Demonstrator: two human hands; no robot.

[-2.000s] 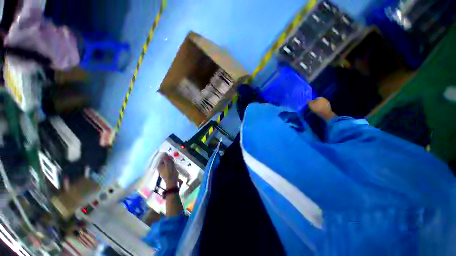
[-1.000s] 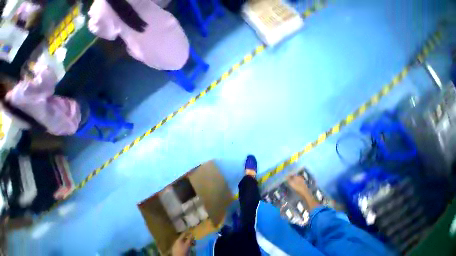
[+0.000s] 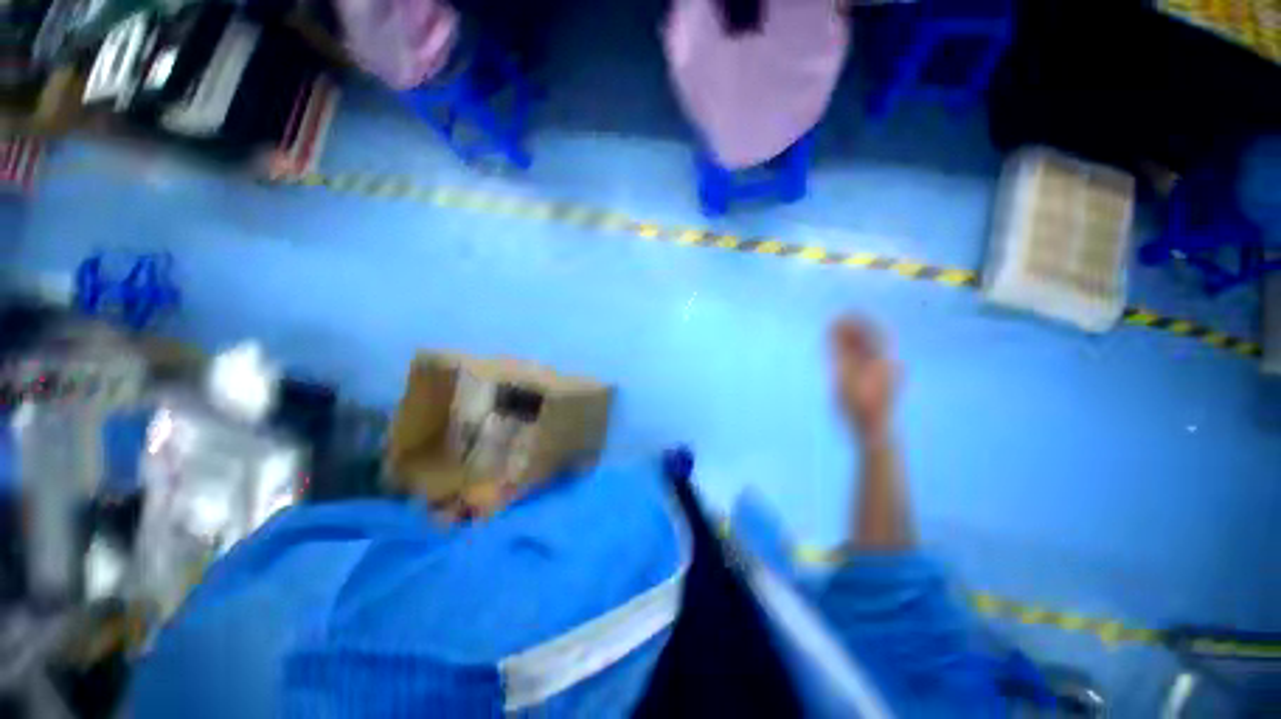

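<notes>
A brown open carton (image 3: 573,419) stands on the blue floor left of centre, with pale and dark pieces inside that are too blurred to name. My left hand (image 3: 471,502) is at the carton's near edge and looks closed on it; my blue sleeve hides part of it, and the fingers are blurred. My right hand (image 3: 864,372) is out in front over the floor, right of centre. It is blurred, looks empty and touches nothing visible.
Yellow-black tape (image 3: 759,246) crosses the floor ahead. A white crate (image 3: 1061,239) lies on it at right. People in pink smocks (image 3: 759,77) sit on blue stools (image 3: 754,183) beyond. Cluttered equipment (image 3: 211,464) stands at left.
My view has turned, so the carton shows higher. My right hand has left the tray of parts and reached out over the floor. My left hand remains at the carton's edge.
</notes>
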